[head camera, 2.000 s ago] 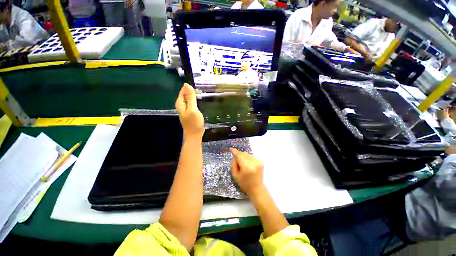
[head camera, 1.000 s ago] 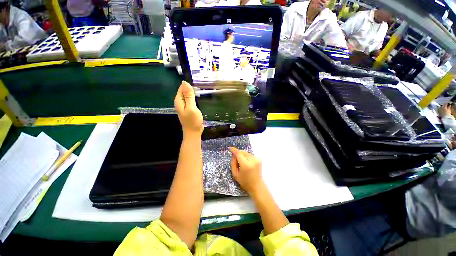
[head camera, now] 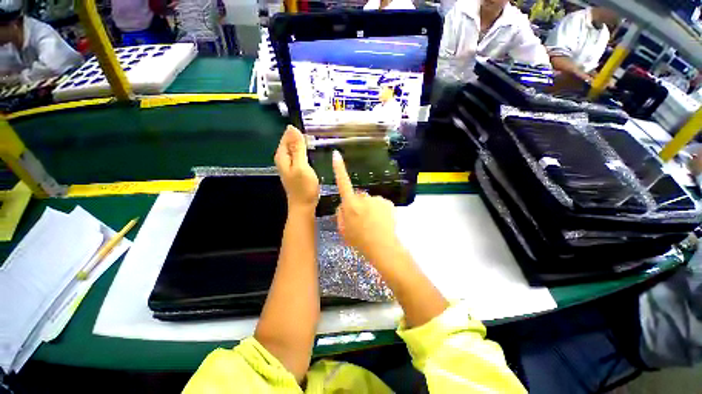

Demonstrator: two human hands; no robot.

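A black tablet (head camera: 356, 85) stands upright in front of me, its lit screen showing a live camera picture of the room. My left hand (head camera: 296, 168) grips its left edge. My right hand (head camera: 363, 212) is in front of the lower screen with the index finger pointing up at it; whether the fingertip touches cannot be told. The other fingers are curled and hold nothing visible. Below, a stack of dark tablets (head camera: 219, 238) lies on the white sheet (head camera: 462, 254), beside a silvery bubble-wrap sheet (head camera: 346, 265).
A tall stack of wrapped black trays (head camera: 593, 169) stands at right. Loose papers (head camera: 46, 269) and a pencil (head camera: 108, 248) lie at left. A white component tray (head camera: 127, 68) is at the back left. Yellow posts (head camera: 105, 50) rise from the bench. Several people in pale smocks are across the bench.
My right hand has risen from over the bubble wrap to the lower screen, index finger extended. My left hand still holds the tablet. The view has shifted slightly.
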